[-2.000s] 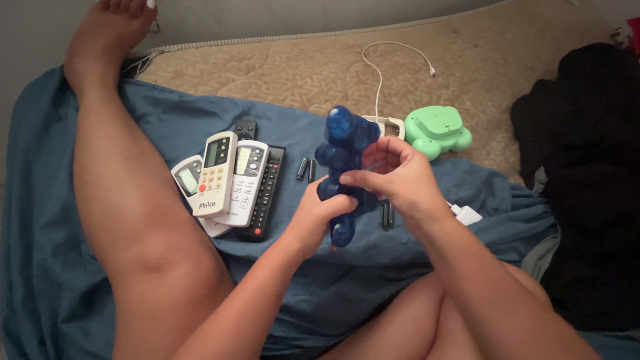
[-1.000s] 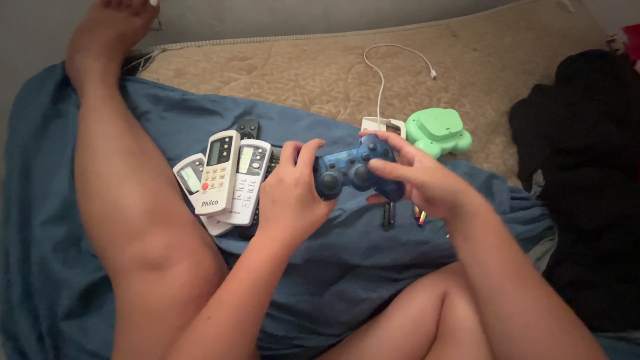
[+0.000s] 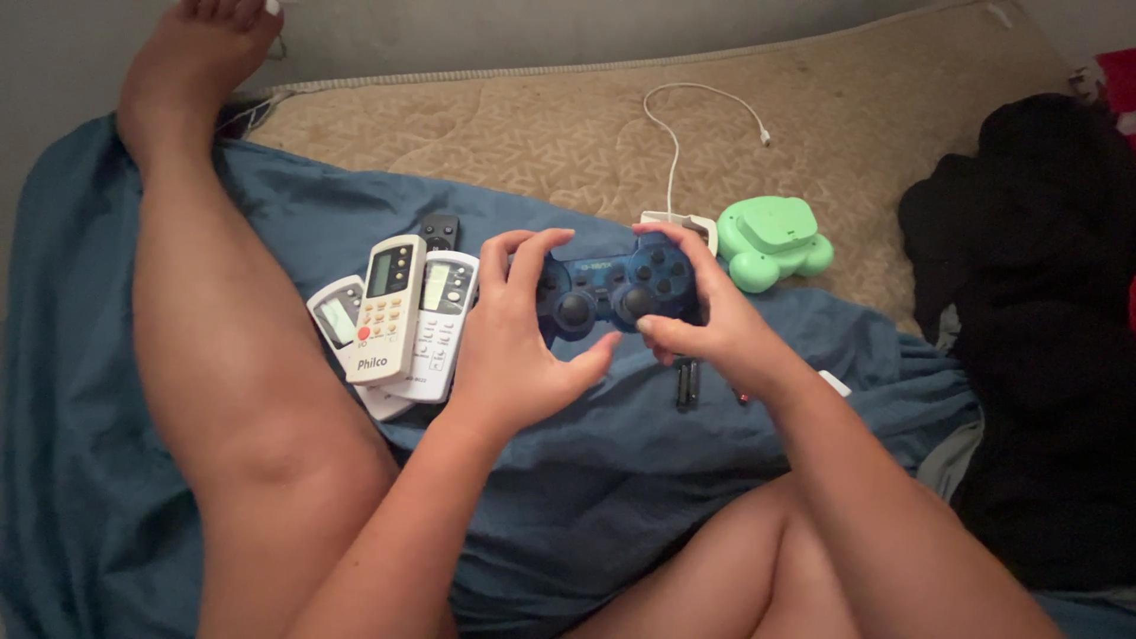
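A translucent blue game controller (image 3: 612, 286) is held over the bedding, its thumbsticks and buttons facing up. My left hand (image 3: 519, 333) grips its left end, with the thumb lifted off the sticks. Around the right end is my right hand (image 3: 701, 306), its thumb by the right thumbstick. Left of the controller lie white remote controls, a cream one (image 3: 387, 311) on top, and a black remote (image 3: 440, 232) partly hidden behind them. Dark batteries (image 3: 687, 383) rest on the cloth below the controller. Behind my right hand, a white device (image 3: 682, 222) is partly covered.
A green plastic object (image 3: 770, 240) with rounded lobes sits at the right, near a white cable (image 3: 673, 133) on the beige mattress (image 3: 497, 133). Blue cloth (image 3: 568, 506) lies under my legs. Black fabric (image 3: 1038, 355) is heaped at the far right.
The controller was upright and edge-on two seconds ago; it has been turned level, face up. My left hand has moved from its lower end to its left end.
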